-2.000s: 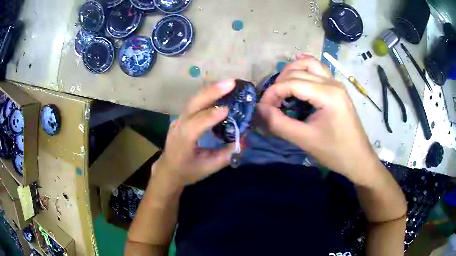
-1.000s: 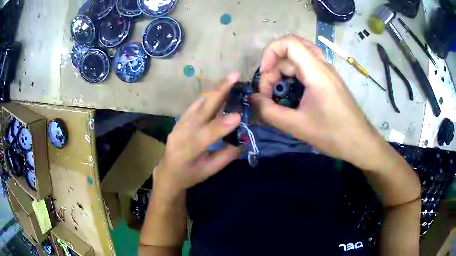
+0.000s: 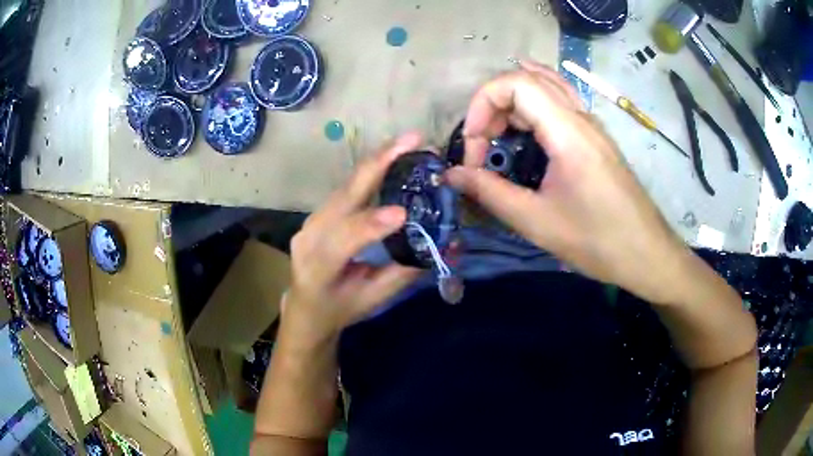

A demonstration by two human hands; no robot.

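Note:
My left hand [image 3: 343, 240] holds a round black housing [image 3: 419, 205] with its inner side facing up and right. White lead wires [image 3: 430, 248] hang from it, with a small round part [image 3: 451, 288] at their end. My right hand [image 3: 553, 151] is curled beside it, its thumb tip near the housing's right edge. A second black round part [image 3: 521, 158] with a ring-shaped hole lies behind and under my right fingers. Whether my right fingertips pinch a small part or the second round part cannot be told.
Round cover assemblies [image 3: 283, 73] are piled at upper left. A yellow-handled tool [image 3: 635, 111], pliers [image 3: 702, 125], a mallet [image 3: 735, 107] and a black round unit [image 3: 595, 12] lie at right. Parts boxes [image 3: 76, 267] stand at left.
The housing in my left hand has turned to show more of its inner side. My right hand has moved slightly up and right since the earliest frame. The whole view has shifted a little.

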